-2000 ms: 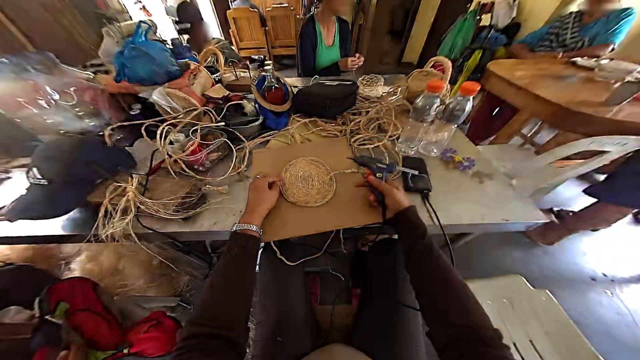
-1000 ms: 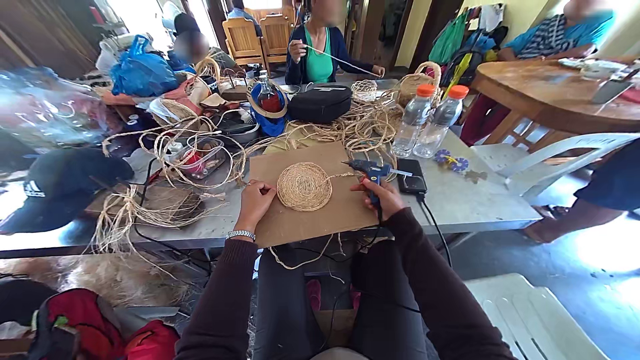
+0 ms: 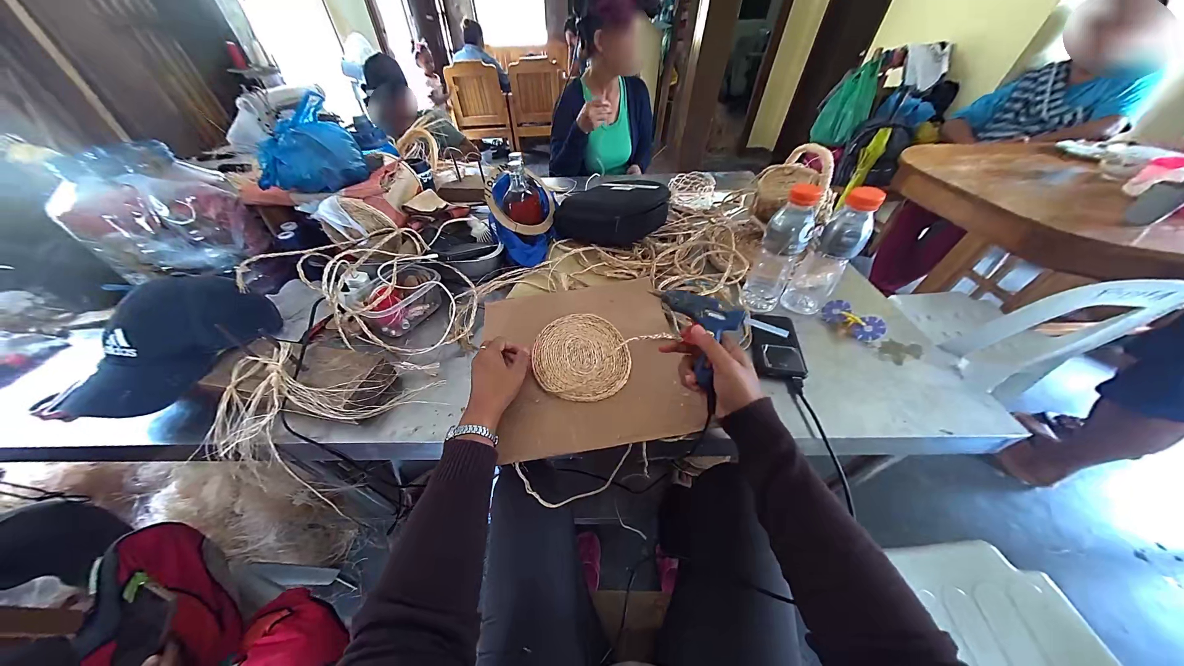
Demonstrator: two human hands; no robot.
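Note:
A round coiled mat of braided natural fibre [image 3: 582,358] lies on a brown cardboard sheet [image 3: 606,427] at the table's front edge. At the sheet's left edge is my left hand [image 3: 498,375], its fingertips together close beside the mat; whether they pinch anything is unclear. My right hand [image 3: 717,365] grips a blue hot glue gun [image 3: 708,313], its nozzle pointing left above the sheet. A short braided strand [image 3: 652,339] runs from the mat's right side to the fingers of that hand.
Loose braided rope [image 3: 689,250] heaps behind the sheet, near a black case [image 3: 612,211]. Two plastic bottles [image 3: 782,250] and a black device [image 3: 779,348] stand or lie at right. A dark cap [image 3: 176,338] and a fibre bundle [image 3: 268,388] are at left. A person [image 3: 606,111] sits opposite.
The person opposite, who held a strand stretched between both hands one second ago, now has one hand raised near the chest. My hands have stayed near the mat, with the glue gun still held.

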